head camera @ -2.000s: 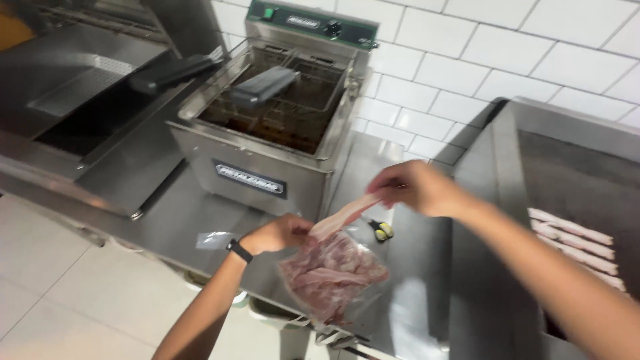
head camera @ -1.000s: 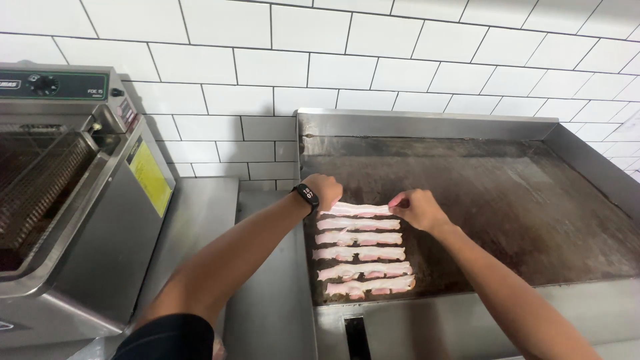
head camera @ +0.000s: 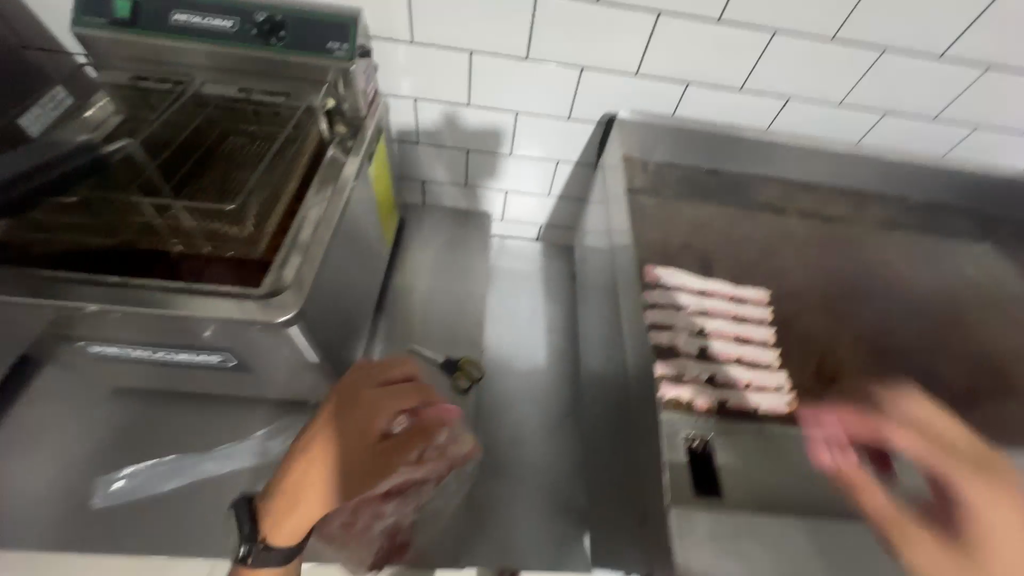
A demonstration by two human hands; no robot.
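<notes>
My left hand [head camera: 364, 436], with a dark band at the wrist, is closed on a clear plastic bag of raw bacon [head camera: 392, 512] over the steel counter. My right hand [head camera: 904, 472] is blurred over the front edge of the griddle, its fingers apart and nothing seen in them. Several bacon strips [head camera: 716, 344] lie side by side at the left of the griddle plate [head camera: 864, 296], close to the right fingertips. Scissors [head camera: 462, 372] with black and yellow handles lie on the counter just beyond the bag.
A steel deep fryer [head camera: 344, 232] with wire baskets [head camera: 232, 152] stands at the left. An empty piece of clear plastic [head camera: 192, 464] lies in front of it. The griddle's raised steel side wall [head camera: 612, 320] borders the counter, and a white tiled wall [head camera: 600, 48] runs behind.
Both hands have left the top bacon strip on the griddle; the left hand is now on the bag, the right over the griddle's front edge. The view has swung left since one second ago.
</notes>
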